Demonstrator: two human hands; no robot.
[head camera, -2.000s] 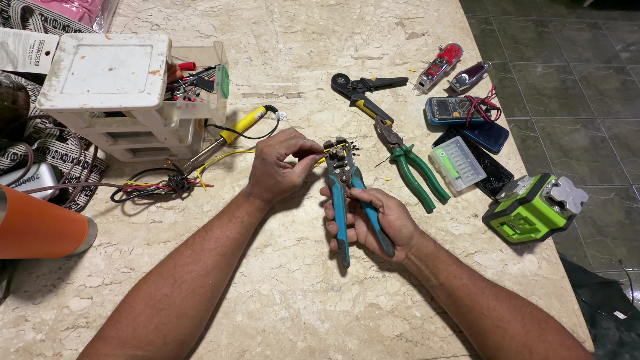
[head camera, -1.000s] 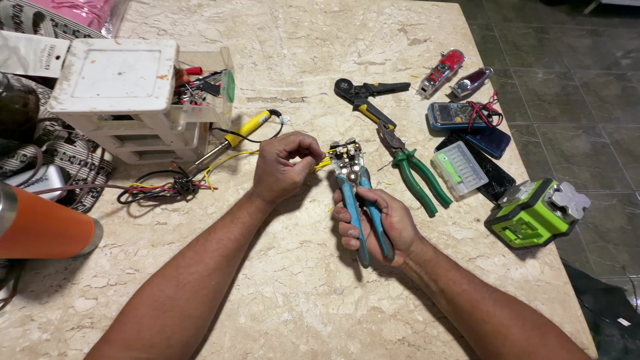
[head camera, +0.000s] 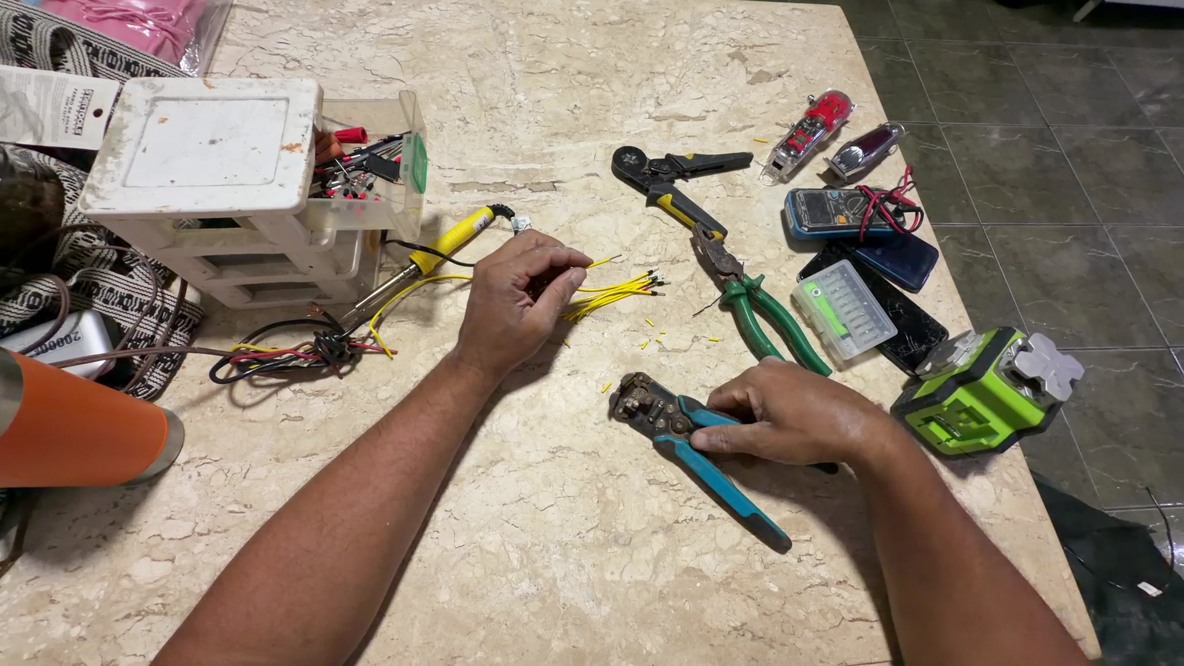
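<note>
My left hand (head camera: 523, 301) pinches a thin yellow wire (head camera: 605, 261) between thumb and forefinger; its tip sticks out to the right. Just beyond those fingers a bundle of short yellow wires (head camera: 615, 294) with bared or capped ends lies on the stone tabletop. Lower right, my right hand (head camera: 791, 416) rests over the blue-handled wire stripper (head camera: 671, 421), its thumb and fingers on one handle; the tool lies on the table with its jaws toward the upper left. Small yellow insulation scraps (head camera: 650, 333) are scattered between the wires and the stripper.
Green-handled pliers (head camera: 777, 324) and a ferrule crimper (head camera: 680, 180) lie beyond my right hand. At right are a multimeter (head camera: 837, 213), a clear plastic case (head camera: 844, 310) and a green laser level (head camera: 971, 388). Leftward stand a soldering iron (head camera: 449, 240), a drawer unit (head camera: 203, 148) and an orange tumbler (head camera: 83, 421).
My right hand has moved right and down with the wire stripper, which was held up by my left fingers and now lies on the table. The yellow wire bundle has come into clear view.
</note>
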